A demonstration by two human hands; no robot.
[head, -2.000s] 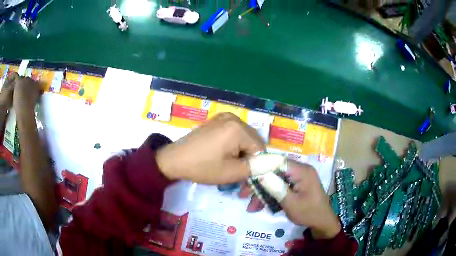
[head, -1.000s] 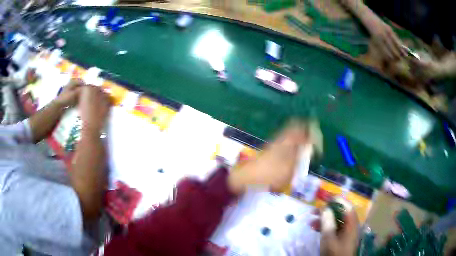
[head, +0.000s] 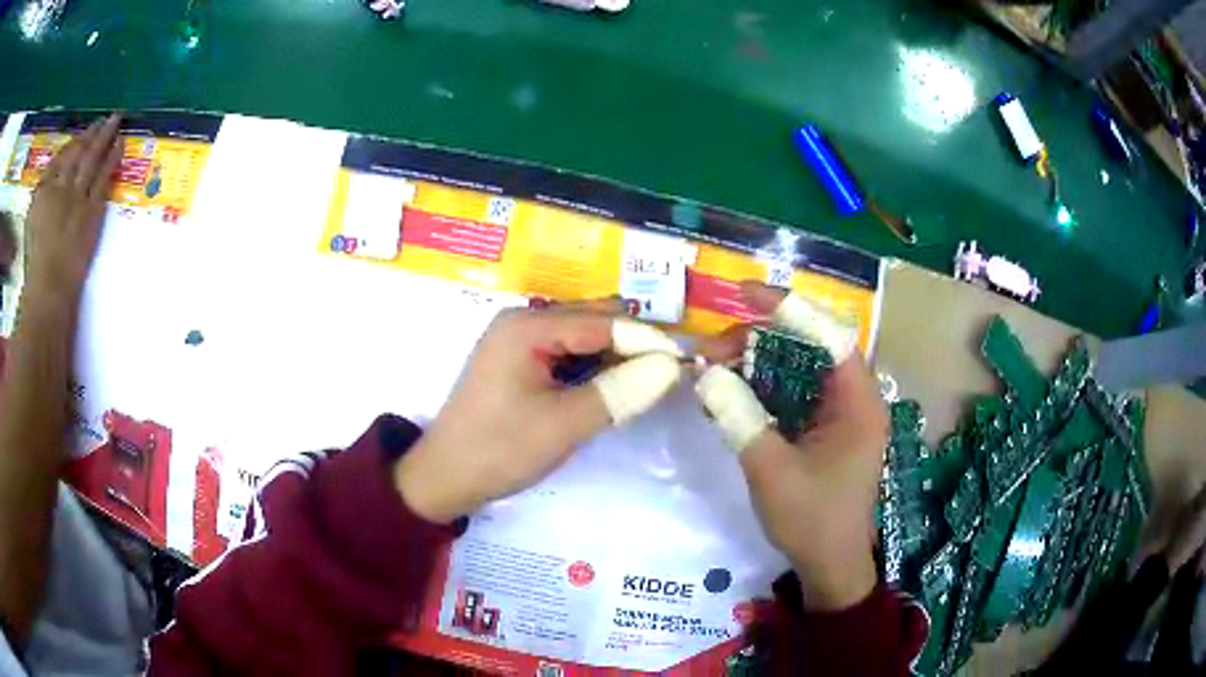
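My left hand (head: 516, 403) has cream finger cots on thumb and forefinger. Its fingers close around a dark blue battery (head: 575, 369), mostly hidden in the palm. The left fingertips pinch thin leads at the gap between the hands. My right hand (head: 823, 470), also with cream finger cots, holds a green circuit board (head: 790, 374) with small components facing up. The right thumb tip meets the leads at the board's left edge. The wire ends are too small to make out. Both hands are above the printed KIDDE sheet (head: 529, 522).
Green panel strips (head: 1032, 503) are heaped at the right on the tan tabletop (head: 946, 331). The green belt (head: 595, 93) carries a blue battery (head: 829, 169), a white-labelled battery (head: 1018, 126) and a pale toy car part (head: 996, 274). Another person's arm (head: 56, 265) is at the left.
My left hand has come back from the belt's edge to the right hand and now holds a battery. The right hand's board now shows beside the leads. The camera view has shifted.
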